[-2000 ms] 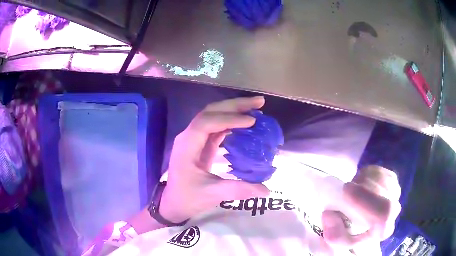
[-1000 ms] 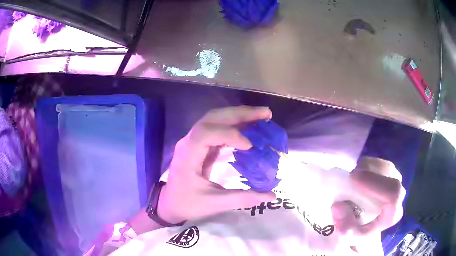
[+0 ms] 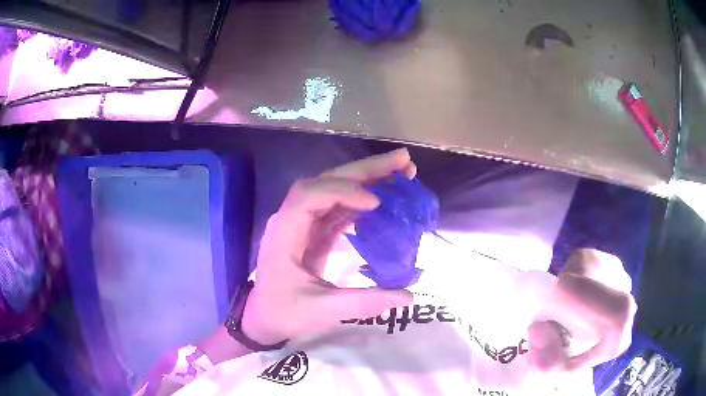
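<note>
My left hand (image 3: 290, 255) holds a blue-violet spiky hair piece (image 3: 393, 230) between thumb and fingers, in front of the white shirt. My right hand (image 3: 592, 309) is curled around a white glue bottle (image 3: 495, 274), which is hard to tell from the overexposed shirt. Its thin tip points left and reaches the hair piece's right edge. Whether it touches is unclear. A second blue-violet hair piece (image 3: 377, 17) lies on the tan bench (image 3: 457, 85), cut off by the top edge.
A blue-rimmed tray (image 3: 224, 232) is at left. A red lighter-like object (image 3: 644, 118) lies at bench right. A bright pink-lit opening (image 3: 139, 69) is upper left. A blue bin holding shiny pale items (image 3: 646, 379) is lower right. Checked fabric shows at far left.
The hair piece in my left hand has turned slightly and moved a little up and left since a second ago. My right hand has shifted slightly right and down. The view has shifted slightly.
</note>
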